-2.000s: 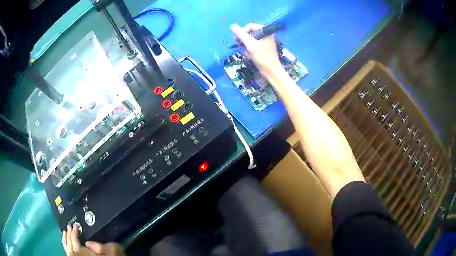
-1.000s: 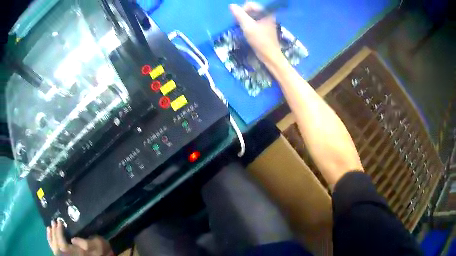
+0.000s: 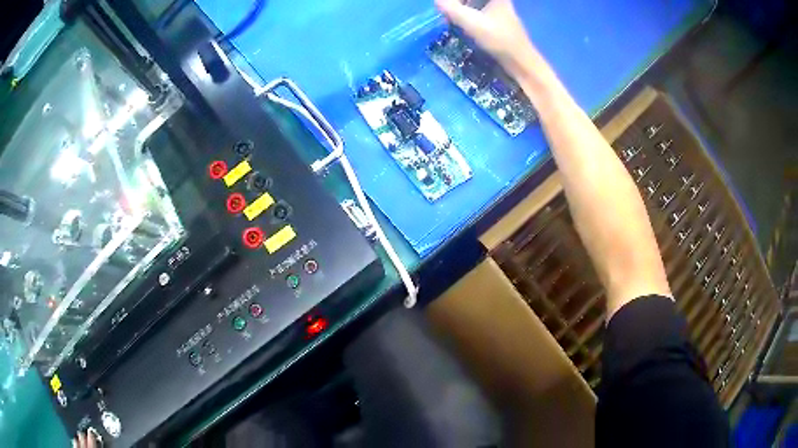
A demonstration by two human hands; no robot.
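Two circuit boards lie apart on the blue mat, the left one (image 3: pixel 413 136) uncovered and the right one (image 3: pixel 486 83) partly under my right hand (image 3: pixel 492 28). That hand is cut off by the top edge; whether it holds anything cannot be seen. The black test fixture (image 3: pixel 188 302) stands at left with its clear press plate (image 3: pixel 96 166) glaring white. Only fingertips of my left hand (image 3: pixel 86 439) show at the bottom left edge, by the fixture's front buttons. The power switch (image 3: pixel 316 325) glows red.
A partitioned carton (image 3: pixel 560 280) with board ends in its cells sits at right below the bench edge, under my right forearm. A silver side handle (image 3: pixel 302 101) and a white cable (image 3: pixel 372 210) are beside the fixture. Red sockets (image 3: pixel 235 203) stand on its top.
My right hand has moved up and right in view; the pen it held is no longer visible. The boards, earlier close together under it, now lie apart. The view has shifted, and less of my left hand shows.
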